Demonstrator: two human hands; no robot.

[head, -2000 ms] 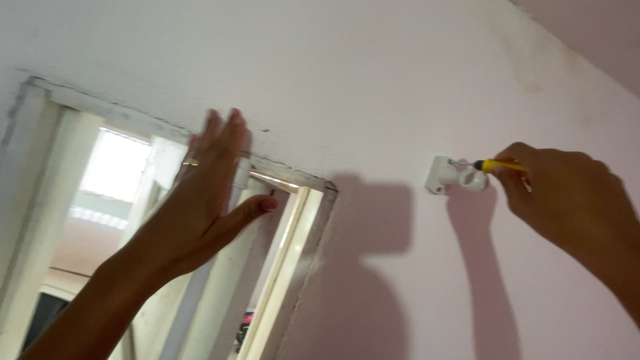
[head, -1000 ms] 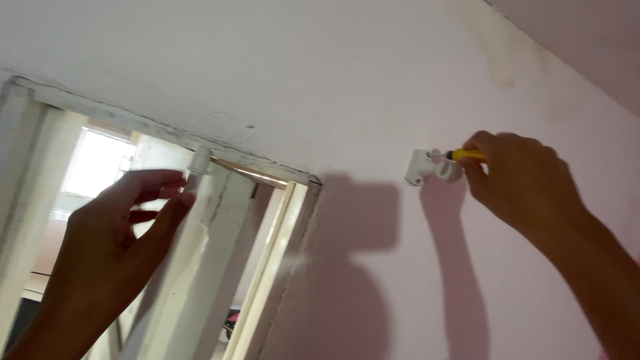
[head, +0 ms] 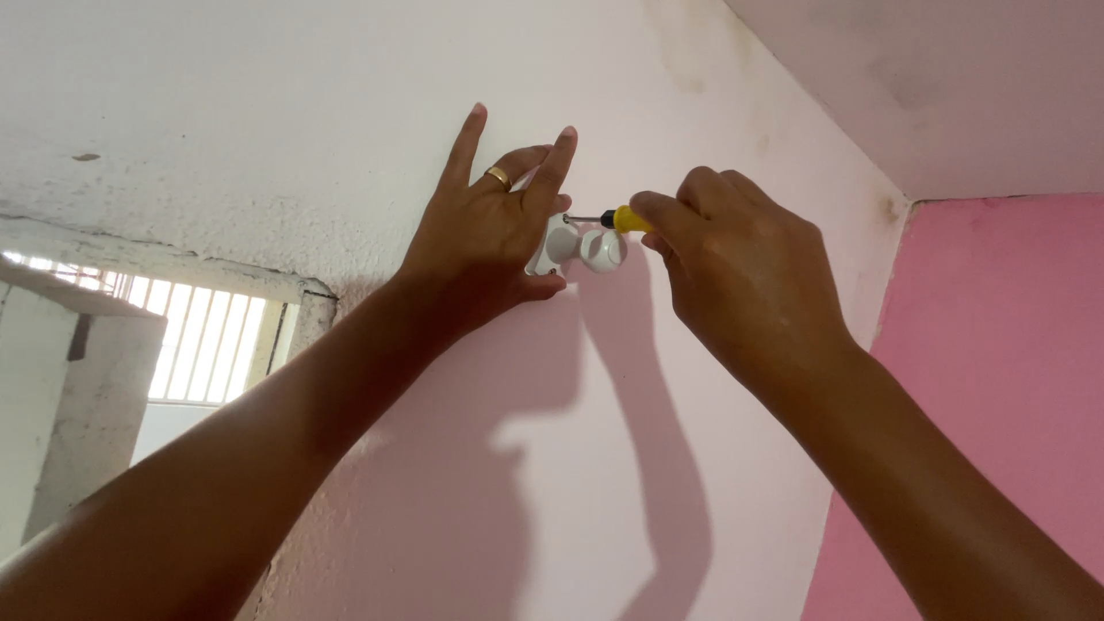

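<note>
A white wall bracket (head: pixel 562 245) with a rounded, ring-like end sits against the pale wall, high up. My right hand (head: pixel 742 250) grips a screwdriver (head: pixel 631 219) with a yellow and black handle; its thin shaft points left, and the tip meets a screw at the upper part of the bracket's base. My left hand (head: pixel 492 224), with a gold-coloured ring on one finger, is at the bracket's left side. Its thumb lies under the base and a fingertip is at the top edge, while other fingers stretch upward. Part of the base is hidden behind this hand.
At the left is an opening with a rough frame (head: pixel 216 267), and beyond it a barred window (head: pixel 207 341) and a white panel (head: pixel 95 397). A pink wall (head: pixel 992 371) meets the pale one at the right corner, under the ceiling (head: pixel 931 86). Arm shadows fall below the bracket.
My left hand has left the door frame area and moved right to the bracket. The right hand still has the screwdriver at the bracket. The view has shifted to the right.
</note>
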